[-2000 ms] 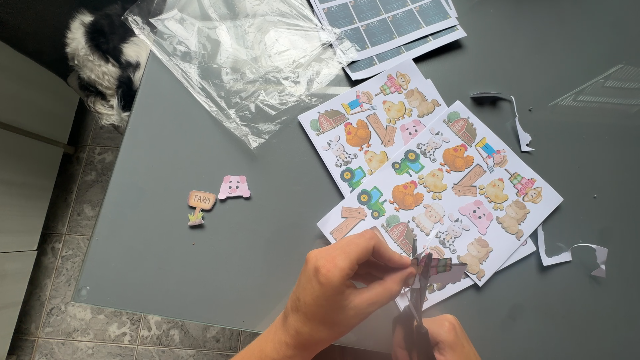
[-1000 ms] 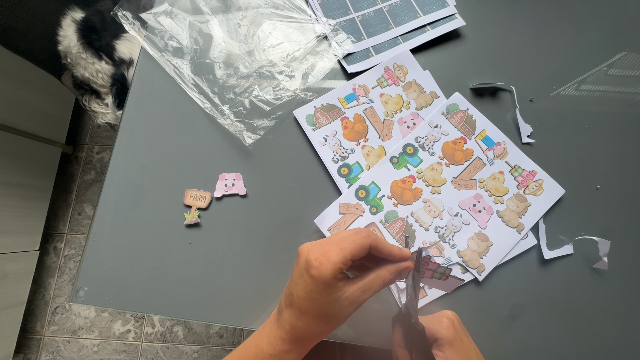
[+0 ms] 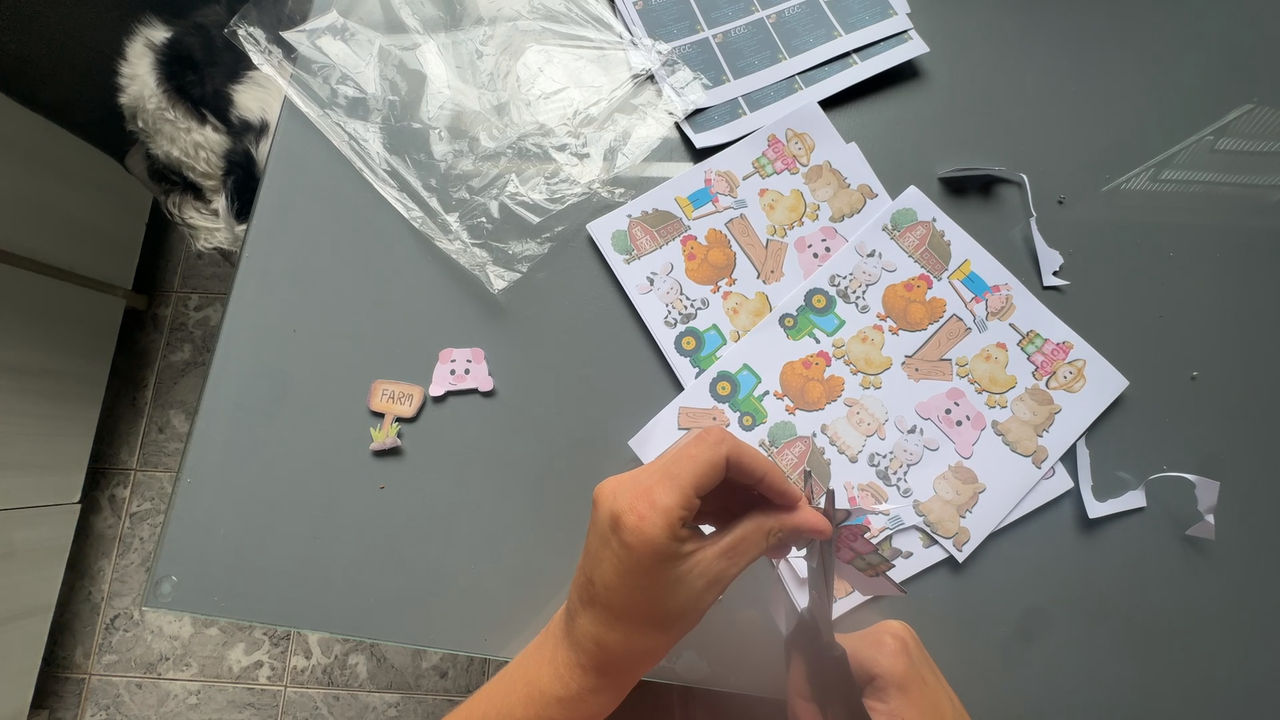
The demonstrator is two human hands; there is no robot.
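Note:
My left hand [image 3: 690, 530] pinches a small paper cutout [image 3: 865, 552] printed with a scarecrow figure, near the bottom centre. Below and right of it, my right hand [image 3: 880, 665] grips a pair of scissors [image 3: 822, 580], their blades pointing up at the paper beside my left fingertips. Under and beyond both hands lie overlapping white sheets [image 3: 1085, 400] printed with farm animals, tractors and barns. At the left rest a cut-out pink pig [image 3: 462, 371] and, close beside it, a cut-out farm sign [image 3: 395, 400]. The scissors' handles are mostly hidden and blurred.
A crumpled clear plastic bag [image 3: 480, 130] lies at the upper left of the grey table [image 3: 300, 520]. Dark printed sheets [image 3: 760, 50] are at the top. Paper scraps [image 3: 1045, 255] and another curled scrap [image 3: 1110, 500] lie at the right. A black-and-white dog [image 3: 190, 130] is beyond the table's left edge.
The paper piece in my left hand has turned a little at the scissors. Both hands stay in nearly the same place, and the cutouts at the left lie as before.

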